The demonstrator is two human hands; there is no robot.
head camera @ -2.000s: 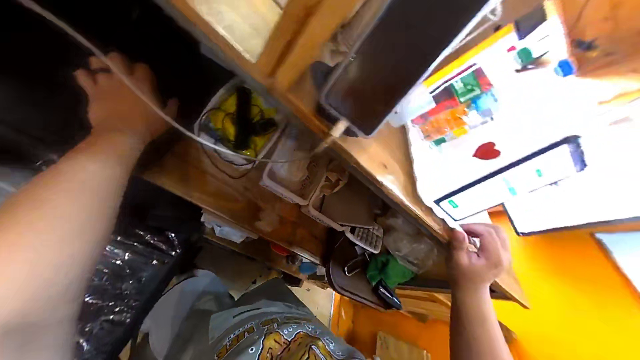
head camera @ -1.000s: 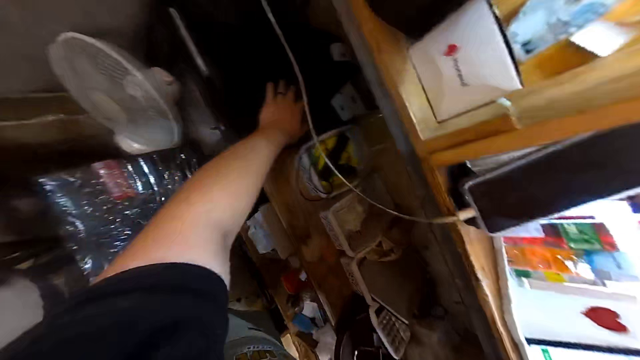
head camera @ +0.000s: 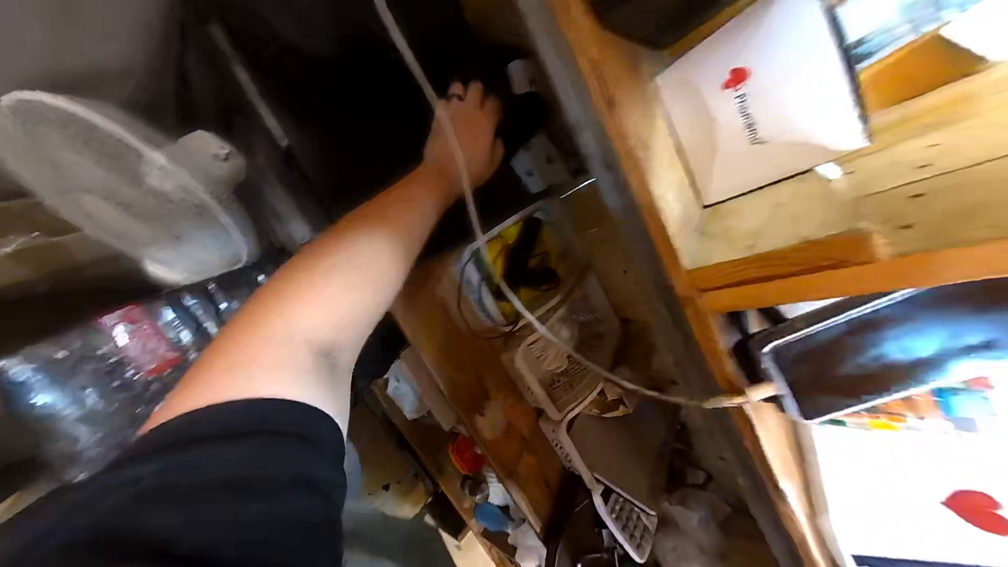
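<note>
My left hand (head camera: 466,135) reaches into a dark recess at the top middle, a ring on one finger. Its fingers rest on or near something black; what it touches is hidden in the dark, and I cannot tell whether it grips anything. A pale cable (head camera: 461,169) runs across in front of the hand and down to the wooden shelf edge. Small white boxes (head camera: 540,161) are just right of the hand. Below it stands a round container (head camera: 476,287) holding yellow and black items. My right hand is out of view.
A white fan (head camera: 118,181) and clear plastic wrap (head camera: 55,402) are at the left. Plastic baskets (head camera: 543,374) line the lower wooden shelf (head camera: 465,354). A wooden post (head camera: 630,157), a white box (head camera: 764,102) and a dark-screened device (head camera: 890,346) are at the right.
The view has swung strongly left, bringing in the fan. My right hand, at the counter edge two seconds ago, is out of view. My left hand stays in the dark recess.
</note>
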